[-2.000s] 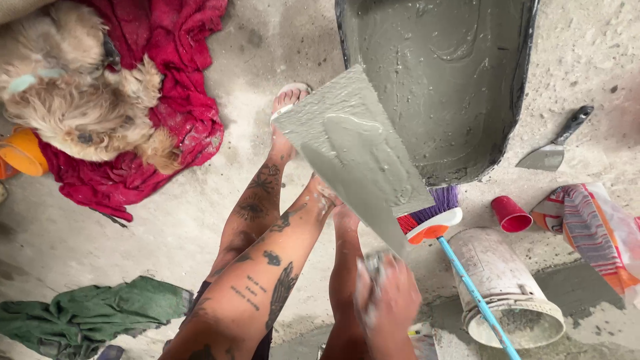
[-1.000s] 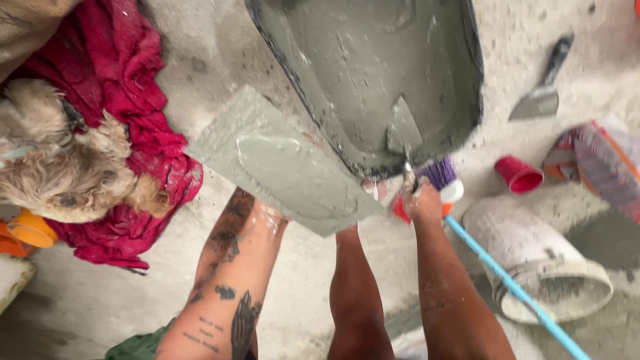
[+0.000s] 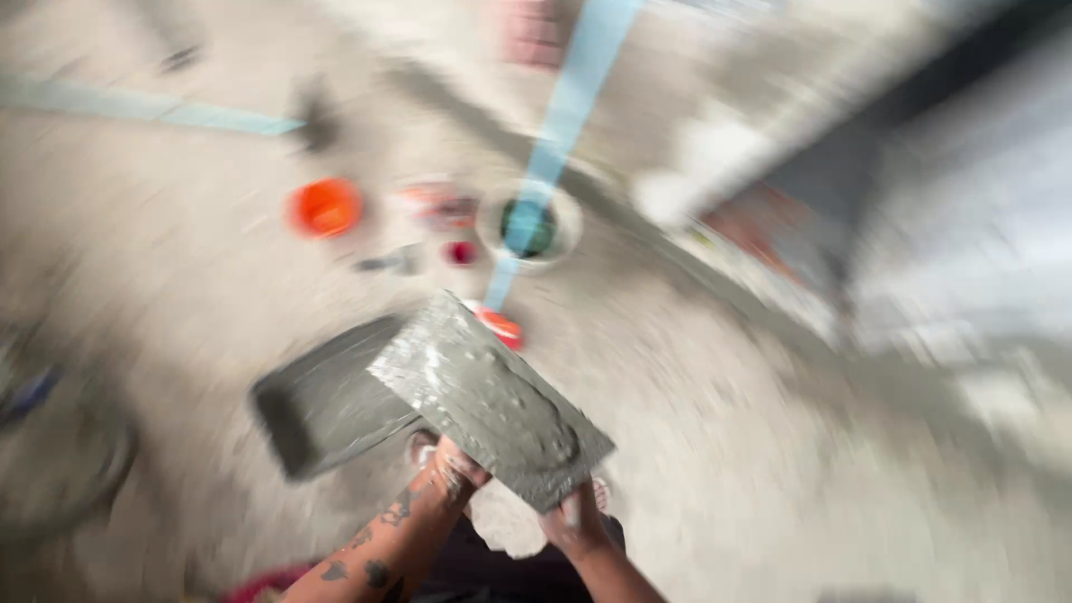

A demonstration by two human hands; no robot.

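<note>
A flat rectangular board point(image 3: 494, 402), coated on top with wet grey mortar, is tilted in front of me. My left hand point(image 3: 462, 466) grips it from below at the near left edge, its fingers mostly hidden. My right hand point(image 3: 576, 512) is at the near right corner, fingers hidden beneath the board. A small trowel seen earlier cannot be made out now. Behind and left of the board lies a black tray point(image 3: 289, 419) holding grey mortar, partly covered by it.
Beyond the board are a broom with an orange head point(image 3: 502, 328), a whitish bucket point(image 3: 565, 230), a red cup point(image 3: 461, 252), a putty knife point(image 3: 392, 260) and an orange bucket point(image 3: 327, 208). A large round container point(image 3: 126, 456) stands at left. Much is blurred.
My right hand has moved from the tray, where it held a small trowel, to the board's near right corner. The left hand still holds the board. The view has swung widely.
</note>
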